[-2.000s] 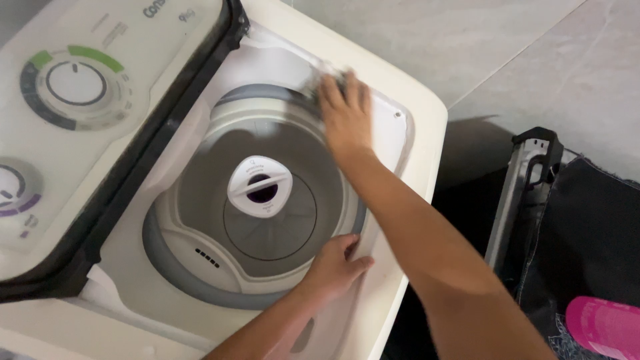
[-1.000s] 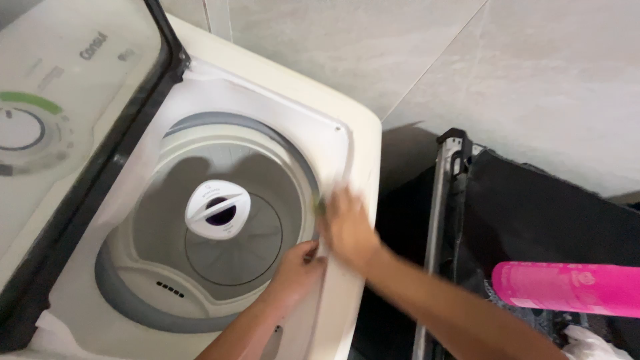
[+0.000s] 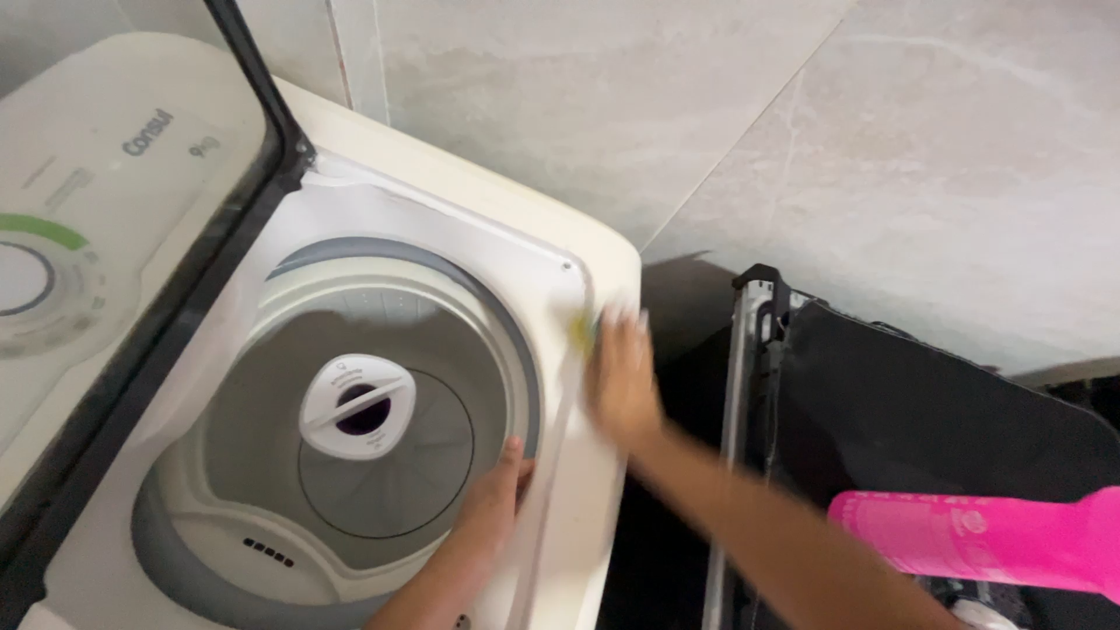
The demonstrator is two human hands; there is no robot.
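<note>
The top-loading washing machine (image 3: 464, 184) has its lid (image 3: 254, 201) raised, and its drum with a white agitator cap (image 3: 359, 407) shows. My right hand (image 3: 623, 376), blurred, lies on the machine's right top edge, over a small yellow-green thing (image 3: 581, 332) that looks like a sponge; most of it is hidden under the fingers. Lower down, my left hand (image 3: 503, 494) rests at the right rim of the drum opening, thumb up and the other fingers partly hidden; I see nothing held in it.
Beside the machine on the right stands a metal-framed rack (image 3: 739, 420) with black fabric (image 3: 910, 394). A bright pink bottle (image 3: 962, 534) lies on it, near a whitish thing (image 3: 980, 615) at the bottom edge. A grey tiled wall (image 3: 700, 105) rises behind.
My right hand has moved from the back right corner of the machine's top to its right side edge. My left hand remains near the drum rim. The view has shifted to the right.
</note>
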